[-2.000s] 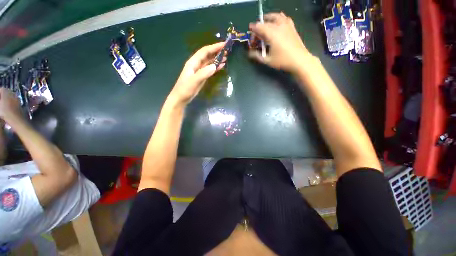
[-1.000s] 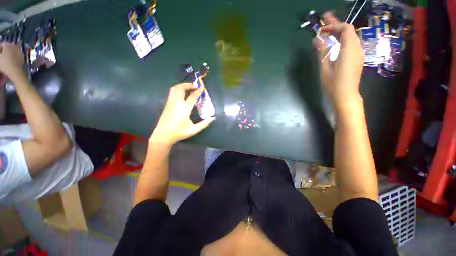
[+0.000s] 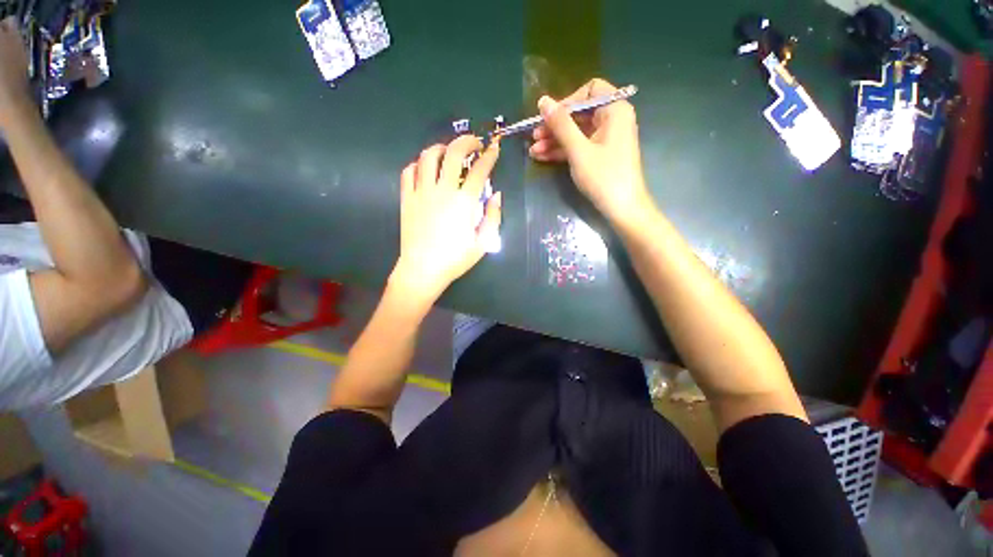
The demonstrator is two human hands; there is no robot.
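Observation:
My left hand (image 3: 444,223) lies over a flex circuit board (image 3: 492,237) on the mat and holds it; most of the board is hidden under the fingers. My right hand (image 3: 597,147) holds slim silver tweezers (image 3: 588,106) like a pen, their tip at the board's upper, cable end beside my left fingertips. A clear plastic sheet (image 3: 577,252) with tiny red-pink specks lies right of my left hand. A single board (image 3: 804,125) with a dark end lies at the right.
A board pile (image 3: 887,125) lies at the far right beside red trays (image 3: 926,316). Two boards (image 3: 346,35) lie at the upper left, another pile (image 3: 76,54) at the far left. Amber film (image 3: 563,38) is beyond my right hand. A person in white (image 3: 65,316) sits at left.
My right hand has come back from the right pile to the board at my left hand. A single board now lies apart left of that pile. My left fingers now cover the held board. The view has shifted.

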